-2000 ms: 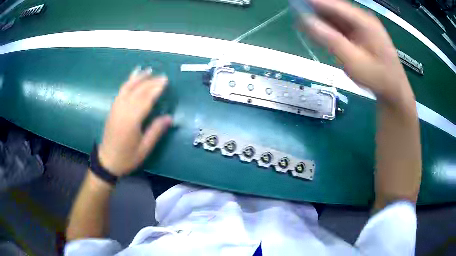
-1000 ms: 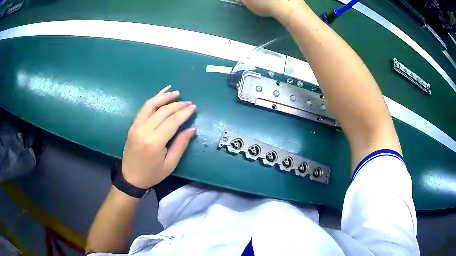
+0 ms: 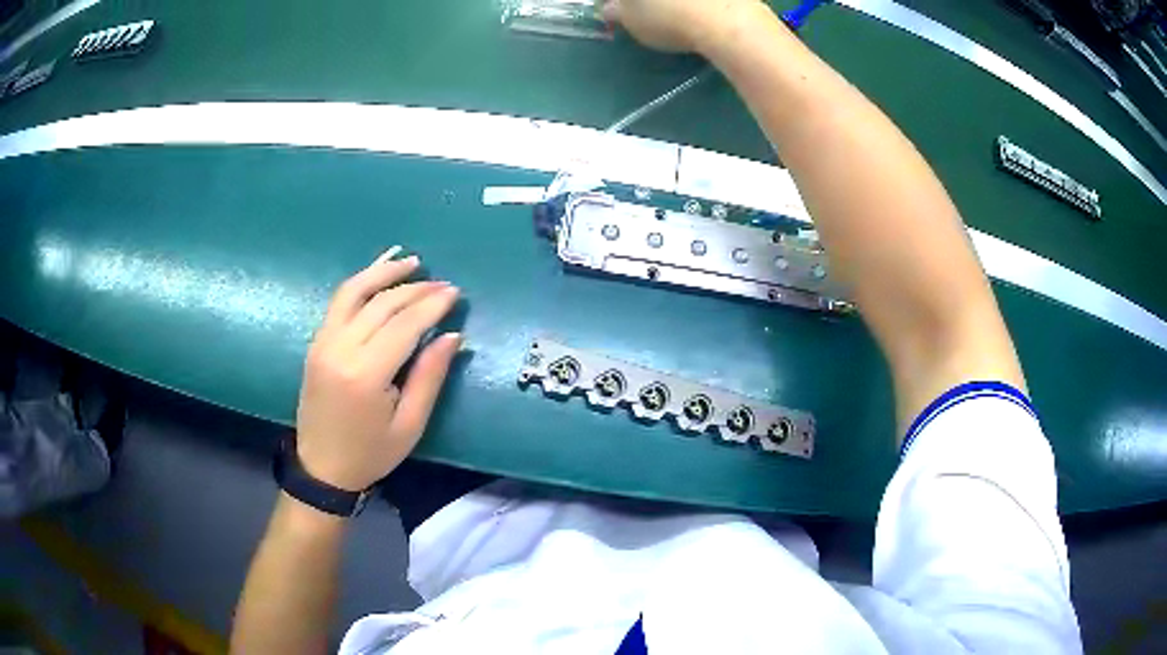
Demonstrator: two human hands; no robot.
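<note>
A silver-grey six-position metal bar (image 3: pixel 668 399) lies on the green bench close in front of me, its row of round sockets facing up. The wider bright silver fixture (image 3: pixel 698 250) lies beyond it; my right forearm covers its right end. My left hand (image 3: pixel 371 371) is left of the bar, fingers spread, holding nothing. My right hand (image 3: pixel 672 18) reaches far forward and is partly cut off by the top edge. Its fingertips meet the right end of another grey bar (image 3: pixel 557 18); whether they grip it is unclear.
Loose grey bars lie at the far right (image 3: pixel 1049 177) and far left (image 3: pixel 113 40). A clear tube (image 3: pixel 659 102) runs beyond the fixture. Part of a blue hose (image 3: pixel 804 13) shows at the top. White stripes (image 3: pixel 320 126) cross the green surface. Grey cloth (image 3: pixel 51 448) shows at lower left.
My right hand, first raised at upper right with a blurred thing in it, has swung left to the far bar. My left hand stays beside the near bar. The view has shifted slightly.
</note>
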